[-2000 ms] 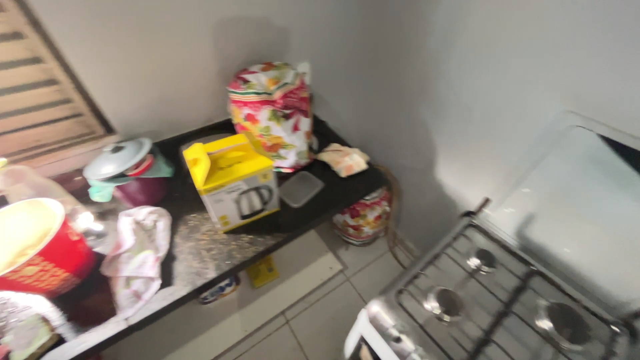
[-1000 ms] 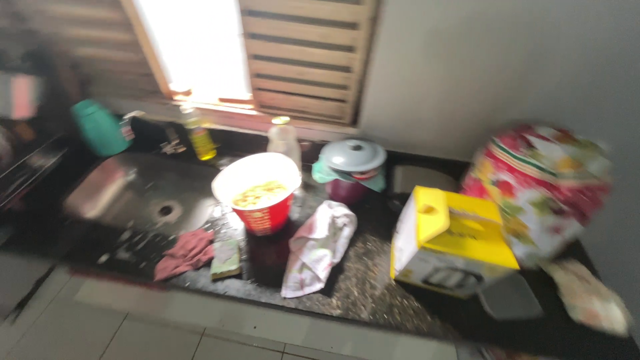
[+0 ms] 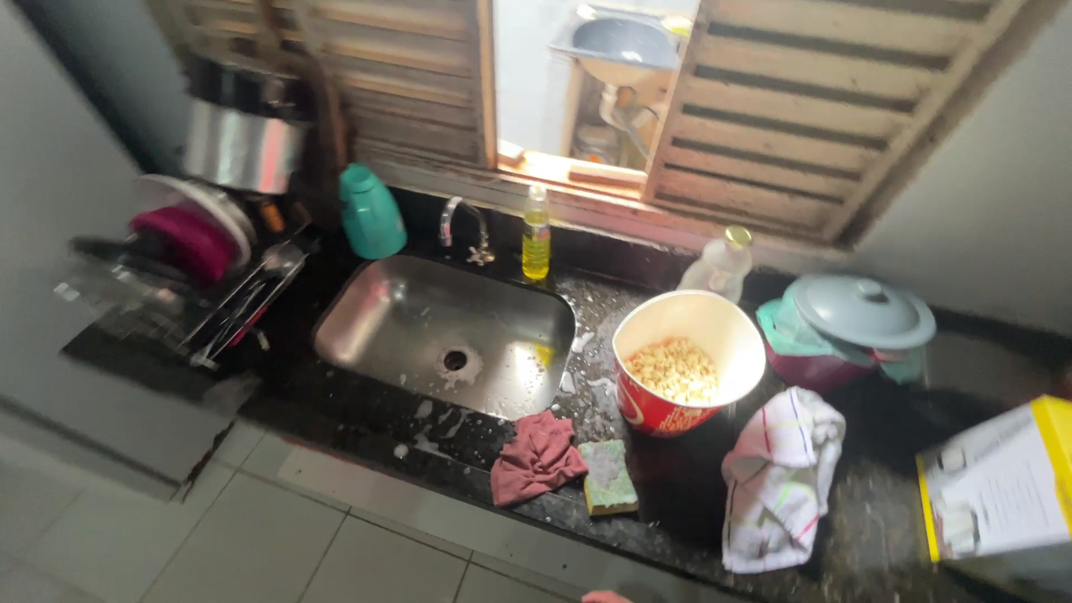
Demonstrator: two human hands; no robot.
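Only a fingertip or small part of one hand point(image 3: 607, 596) shows at the bottom edge; which hand it is and what it holds cannot be told. Above it on the dark stone counter lie a soapy green and yellow sponge point(image 3: 609, 477) and a crumpled reddish cloth point(image 3: 536, 461), side by side. A red and white bucket point(image 3: 691, 360) with popcorn inside stands behind the sponge. To its right a white striped dish towel point(image 3: 783, 481) is bunched up. The steel sink point(image 3: 444, 335) holds no dishes, and water and suds wet the counter around it.
Behind the sink are a faucet point(image 3: 465, 226), a bottle of yellow liquid point(image 3: 536, 234) and a teal jug point(image 3: 371, 213). A dish rack point(image 3: 251, 293) with dishes stands left. On the right are a lidded pot point(image 3: 863, 314), a clear bottle point(image 3: 720, 264) and a yellow and white box point(image 3: 997, 486).
The view has swung left from the stove, past the box, to the sink. A bit of a hand now shows at the bottom edge.
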